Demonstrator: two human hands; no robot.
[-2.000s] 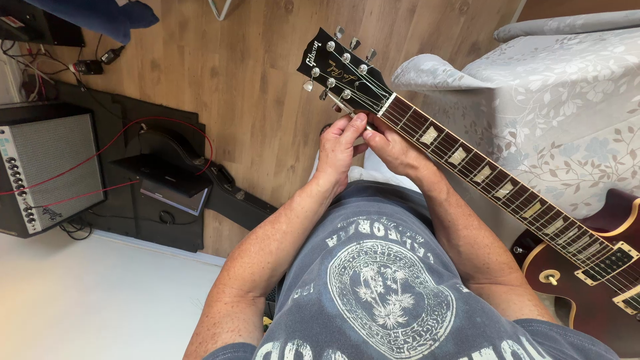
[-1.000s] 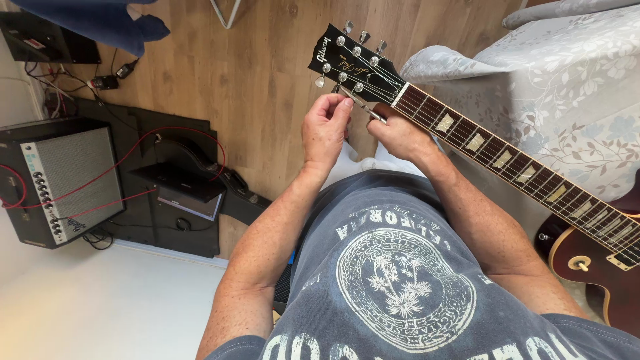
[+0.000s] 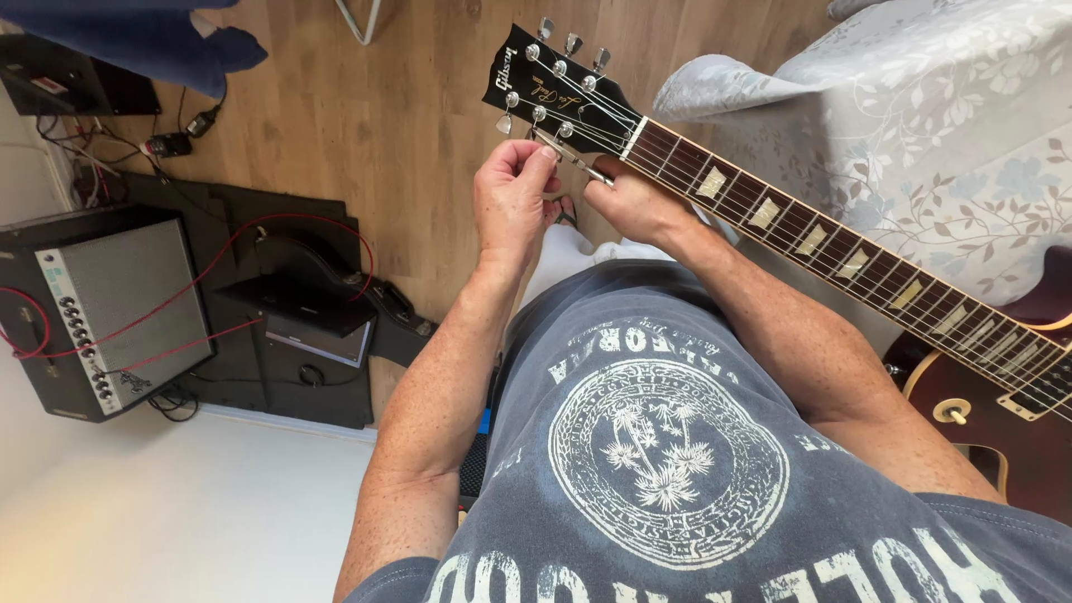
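A dark red Gibson Les Paul electric guitar lies slantwise at the right, its black headstock (image 3: pixel 548 88) at the top middle and its fretted neck (image 3: pixel 808 239) running down to the body (image 3: pixel 963 402). My right hand (image 3: pixel 628 197), beside the nut end of the neck, grips a slim metal hand tool (image 3: pixel 578 159) whose tip reaches the lower row of tuning pegs. My left hand (image 3: pixel 515 188) is just below those pegs, thumb and fingertips pinched together near the tool's tip. What the left fingertips pinch is too small to tell.
A floral cloth (image 3: pixel 946 151) drapes behind the neck. On the left stand a guitar amplifier (image 3: pixel 134 310) with red cables, a black mat (image 3: pixel 243 394) with dark gear on it, and a black box (image 3: pixel 75 79) among loose cords. A metal leg (image 3: pixel 358 21) stands on the wooden floor.
My hands, close together near the headstock two seconds ago, are now farther apart. The metal tool shows more plainly between them.
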